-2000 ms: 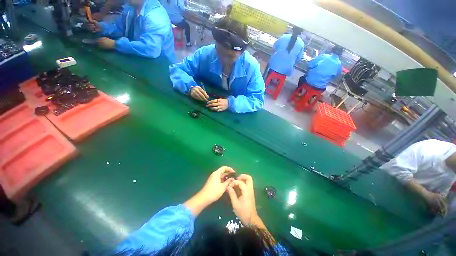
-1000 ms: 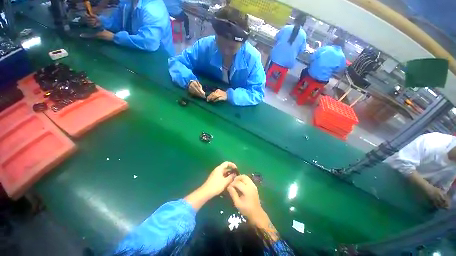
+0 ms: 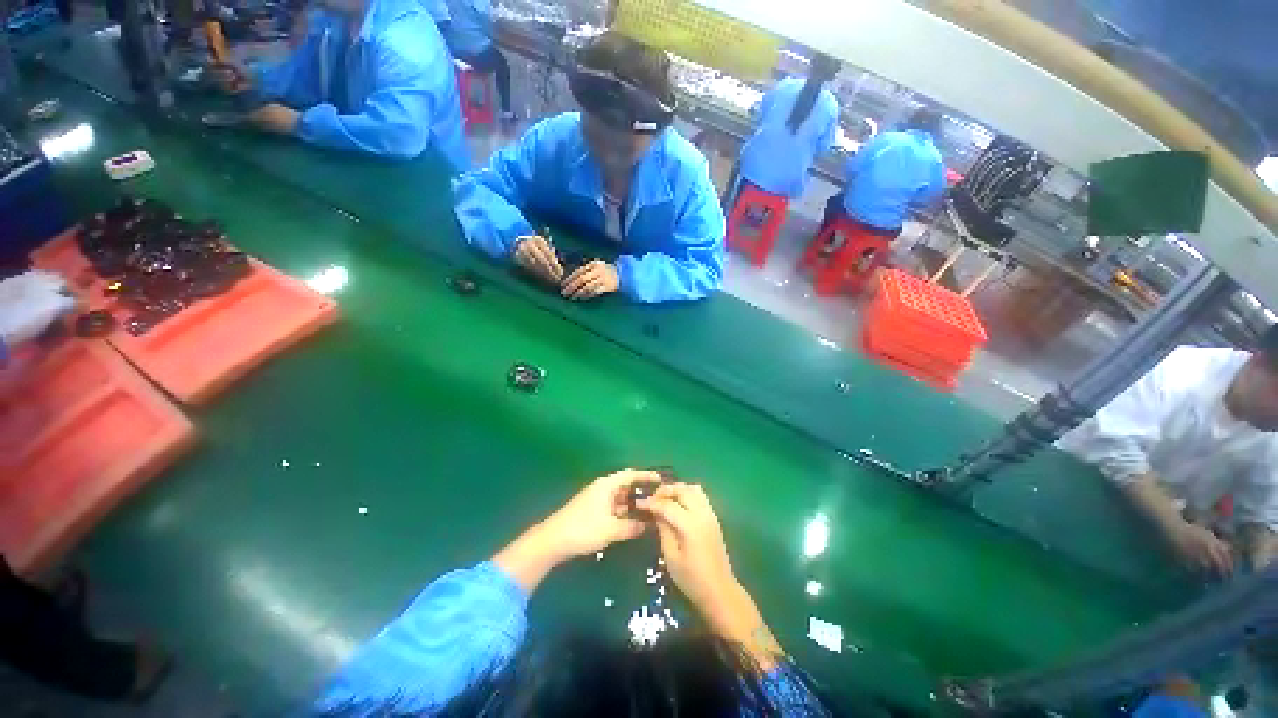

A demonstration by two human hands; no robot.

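A small dark unit [image 3: 643,492] is between my fingertips over the green belt, mostly hidden by the fingers. My left hand [image 3: 603,515] holds it from the left. My right hand [image 3: 684,526] touches it from the right with thumb and fingers; whether a tiny piece is pinched there I cannot tell. A pile of tiny white pieces [image 3: 646,626] lies just before me, below my right wrist, with a few loose ones above it. Another dark unit [image 3: 526,376] lies alone on the belt, up and left of my hands.
Salmon-red trays [image 3: 252,337] stand at left, one heaped with dark units [image 3: 161,264]. A white slip [image 3: 824,635] lies right of the pile. A white-framed part [image 3: 128,164] lies beyond the trays. A worker [image 3: 596,183] sits opposite; another person in white [image 3: 1177,435] is at right.
The loose dark units on the belt have moved left; the one right of my hands is now behind them. My hands stay together. A whitish thing has appeared at the left edge by the trays.
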